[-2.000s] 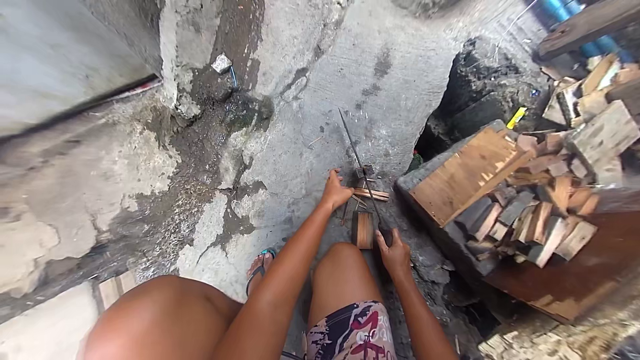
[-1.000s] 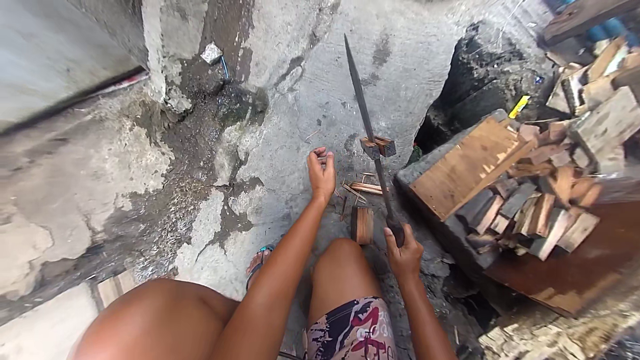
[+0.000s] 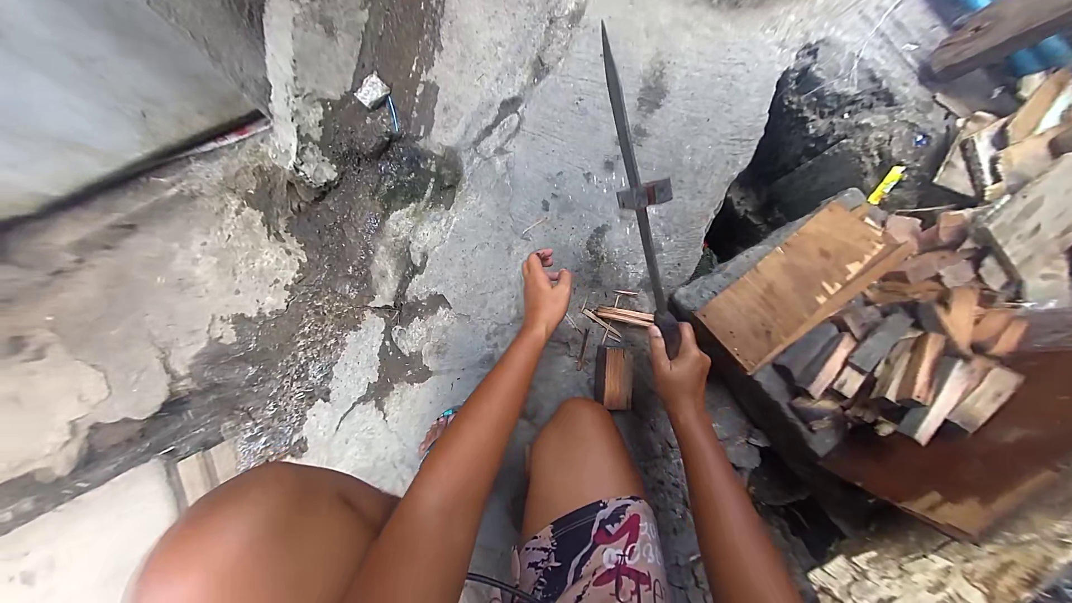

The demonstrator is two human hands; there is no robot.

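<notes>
My right hand (image 3: 680,364) grips the dark handle of a long machete (image 3: 628,142), its pointed blade directed away from me. A small wood piece (image 3: 645,195) sits across the blade, apparently stuck on it. My left hand (image 3: 546,293) is raised to the left of the blade with curled fingers and nothing in it. Beneath the handle, split wood sticks (image 3: 624,316) and thin splinters lie on the concrete. A short wood block (image 3: 614,378) stands near my knee.
To the right, a heap of split wood pieces (image 3: 921,368) lies beside a plywood piece (image 3: 787,289) on a dark slab. Behind them is a broken hollow in the concrete (image 3: 821,151). A muddy channel (image 3: 335,243) runs along the left, with a white lump (image 3: 372,91) near it.
The machete has risen off the ground area near the sticks, with the small wood piece now on its blade. My left hand has moved away from the sticks, up and to the left.
</notes>
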